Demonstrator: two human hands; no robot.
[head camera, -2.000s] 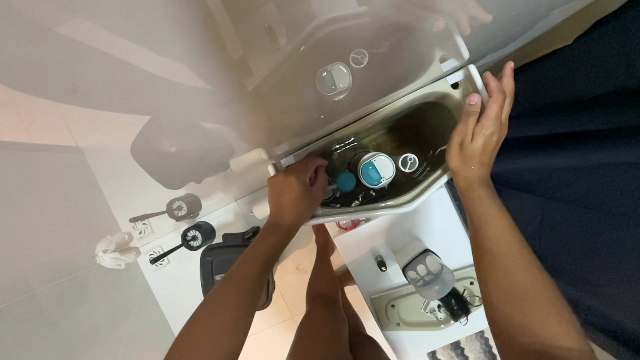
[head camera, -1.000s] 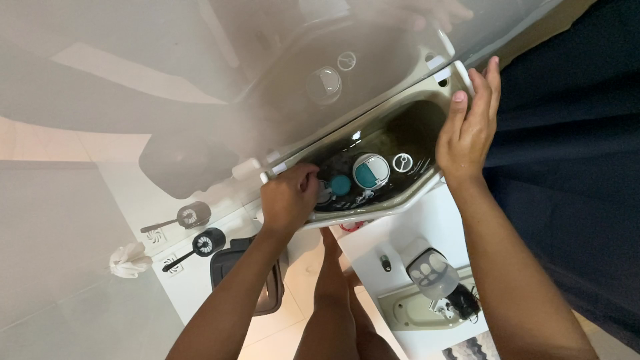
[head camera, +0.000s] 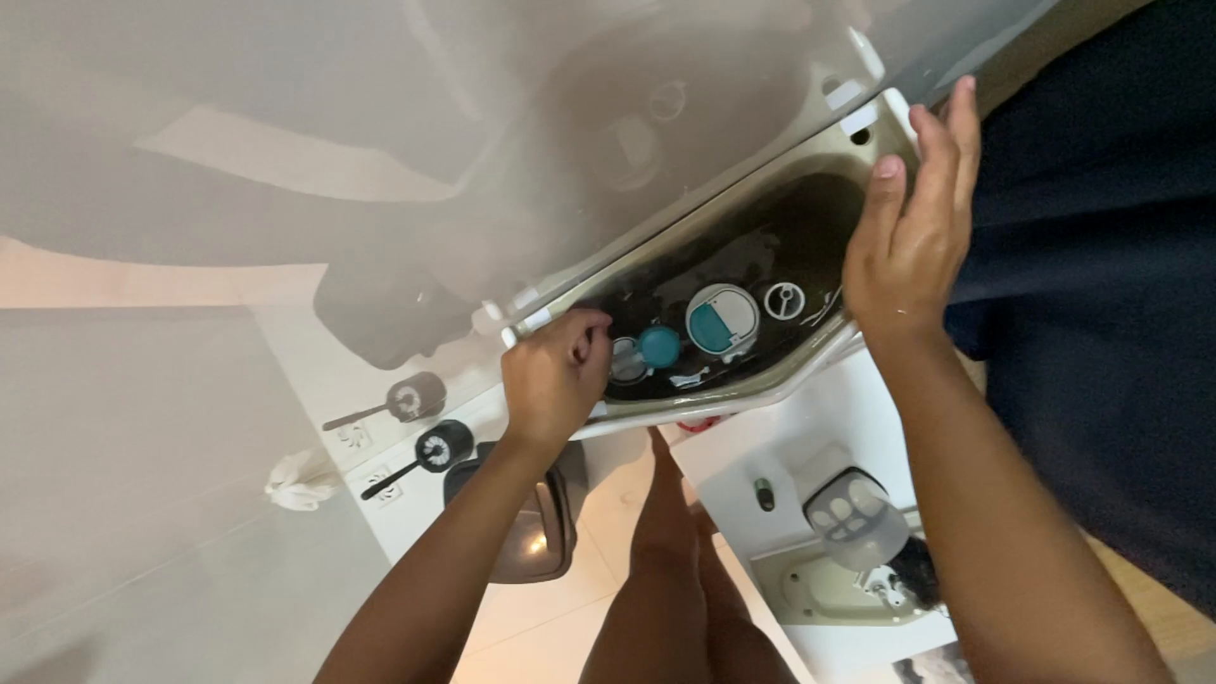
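An open toilet cistern (head camera: 807, 370) of pale ceramic holds dark water. In it stand a white and teal flush valve (head camera: 723, 322), a round teal part of the fill valve (head camera: 658, 347) and a small white ring-shaped tube top (head camera: 785, 300). My left hand (head camera: 560, 370) is at the cistern's left end, fingers curled beside the clear part of the fill valve; whether they grip anything is hidden. At the right end my right hand (head camera: 907, 228) rests against the rim, fingers spread and holding nothing.
A glossy wall (head camera: 380, 123) adjoins the cistern's back. Below left are a black toilet brush in its holder (head camera: 445, 446) and a dark lidded bin (head camera: 537, 541). A white counter (head camera: 722, 456) bears a small dark bottle (head camera: 764, 494) and a translucent container (head camera: 855, 518). Dark cloth (head camera: 1092, 285) hangs at right.
My left hand stays at the cistern's left end, its fingers shifting slightly. My right hand stays at the right rim, its fingers a little more spread.
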